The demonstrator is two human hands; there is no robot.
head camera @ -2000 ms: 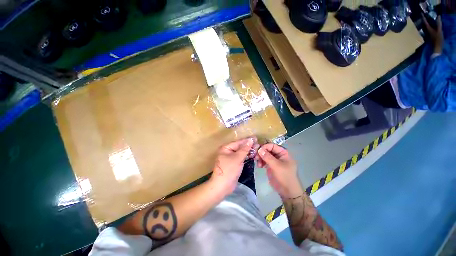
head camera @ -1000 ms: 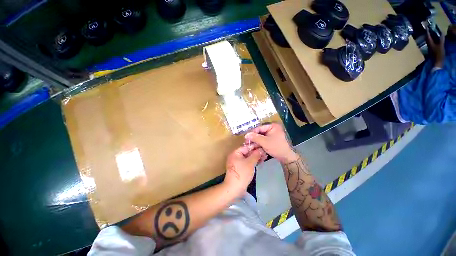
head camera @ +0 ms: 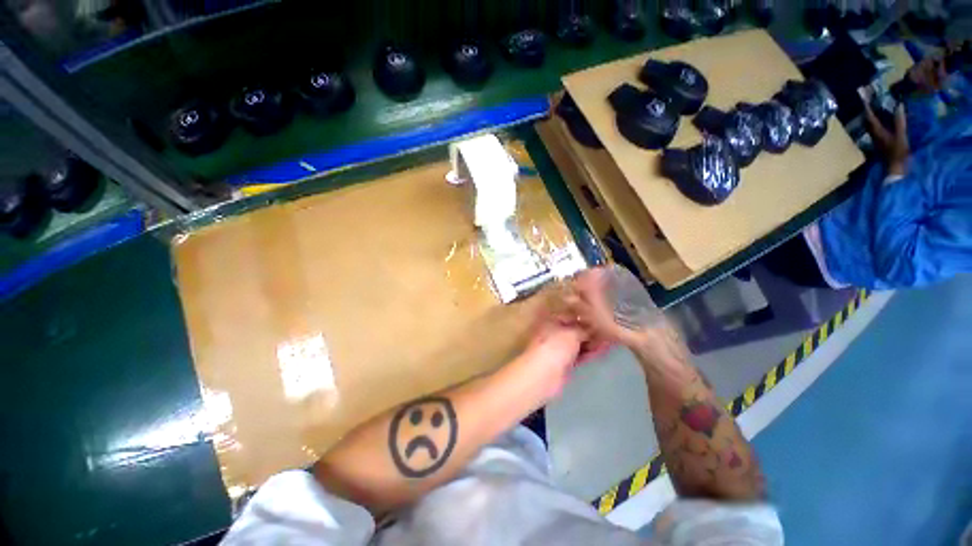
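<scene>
My left hand (head camera: 556, 352) and my right hand (head camera: 610, 304) are close together at the front right edge of the taped cardboard mat (head camera: 352, 288). Both are blurred. A shiny clear patch, maybe film (head camera: 631, 296), shows over the back of my right hand. What the fingers hold cannot be made out. Just beyond my hands, a white strip (head camera: 493, 190) curves down to a small clear dispenser (head camera: 520, 272) on the mat.
Black round parts (head camera: 397, 70) stand in a row on the green conveyor (head camera: 352, 139) behind a blue edge. Cardboard sheets (head camera: 767, 224) at right bear several black parts (head camera: 706, 171), some with shiny film. A person in blue (head camera: 895, 240) is at far right.
The view has shifted, so more of the conveyor shows. My hands stay together and have become blurred. The shiny clear patch now shows at my right hand.
</scene>
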